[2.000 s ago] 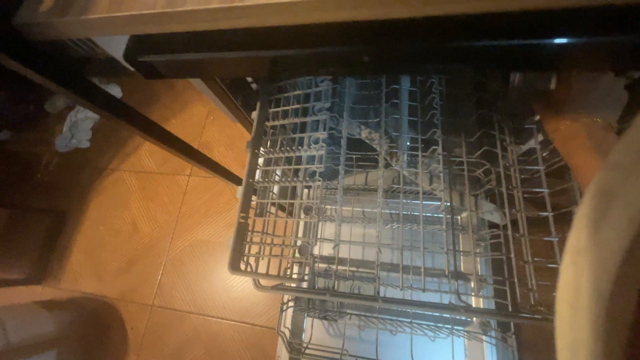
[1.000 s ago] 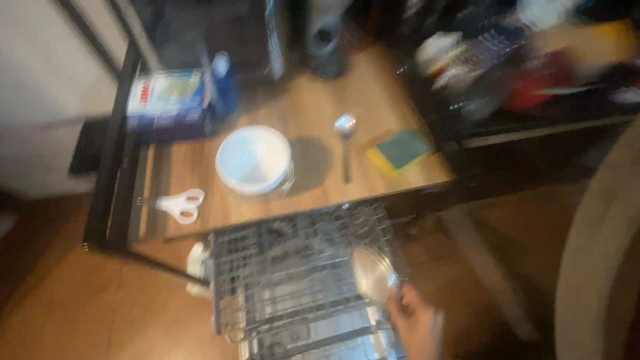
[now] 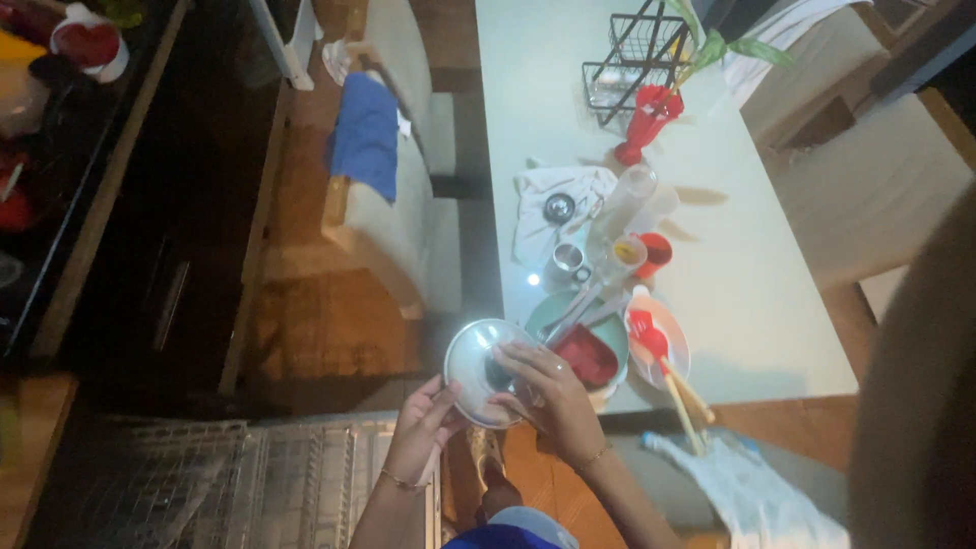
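A round glass lid with a metal rim (image 3: 473, 343) is between my two hands. My left hand (image 3: 427, 427) grips its lower left edge. My right hand (image 3: 553, 396) lies over the right side of the lid, its fingers at the dark knob. Just right of the lid, on the dining table, a green plate (image 3: 545, 309) bears a red dish (image 3: 591, 358) and cutlery. Beside it is an oval bowl (image 3: 671, 328) with red-headed utensils (image 3: 648, 335) in it.
The dishwasher's wire rack (image 3: 290, 473) is pulled out at the lower left. On the table (image 3: 740, 305) stand cups, a red vase (image 3: 648, 122) and a wire basket (image 3: 633, 61). Chairs surround it; one bears a blue cloth (image 3: 366, 137). A cluttered dark counter (image 3: 76, 152) lies at the left.
The view has swung from the dishwasher and wooden counter to the dining table. One second ago one hand held a round, blurred item above the rack; now both hands are on the lid.
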